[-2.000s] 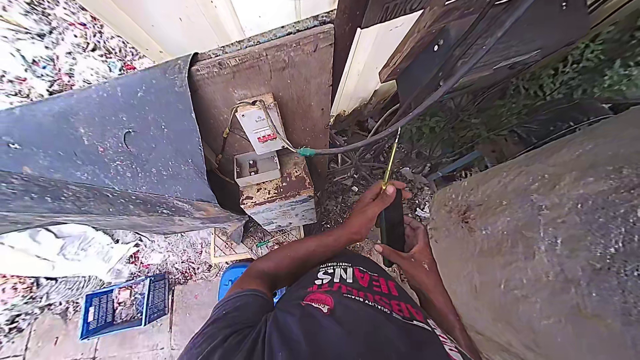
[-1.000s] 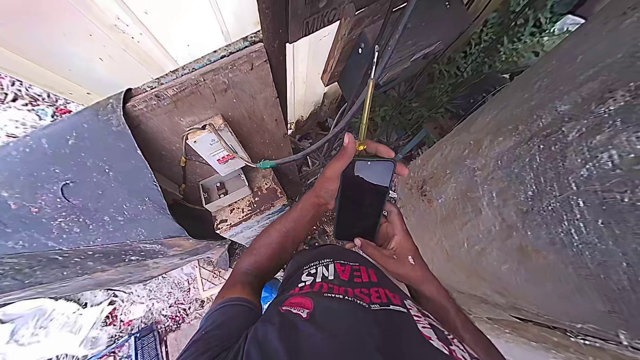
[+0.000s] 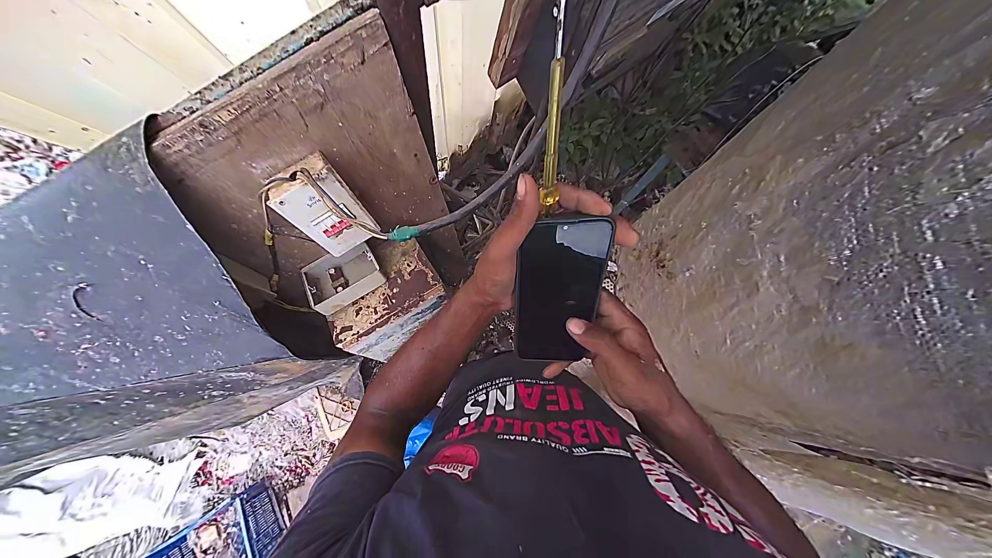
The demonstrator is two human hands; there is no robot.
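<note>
A dark-screened smartphone (image 3: 564, 291) is held upright between both hands in front of my chest. My left hand (image 3: 504, 256) grips its upper left side, with the fingers also around the handle end of a screwdriver with a yellow translucent handle (image 3: 553, 128), its shaft pointing away from me. My right hand (image 3: 624, 349) supports the phone's lower right, its thumb over the lower screen. To the left, a circuit breaker box (image 3: 322, 213) with red switches is on a wooden board, above an open grey electrical box (image 3: 341, 279).
A thick grey cable (image 3: 480, 203) with green tape (image 3: 404, 233) runs from the breaker box past my left hand. A dark sheet (image 3: 116, 287) slopes at left, a rough wall-like surface (image 3: 814, 256) rises at right. Plants (image 3: 620, 139) grow beyond; a blue crate (image 3: 260, 515) stands lower left.
The phone, seen edge-on and tilted two seconds ago, now faces me with its screen in full view. My right thumb has come over the screen. The screwdriver remains in my left hand.
</note>
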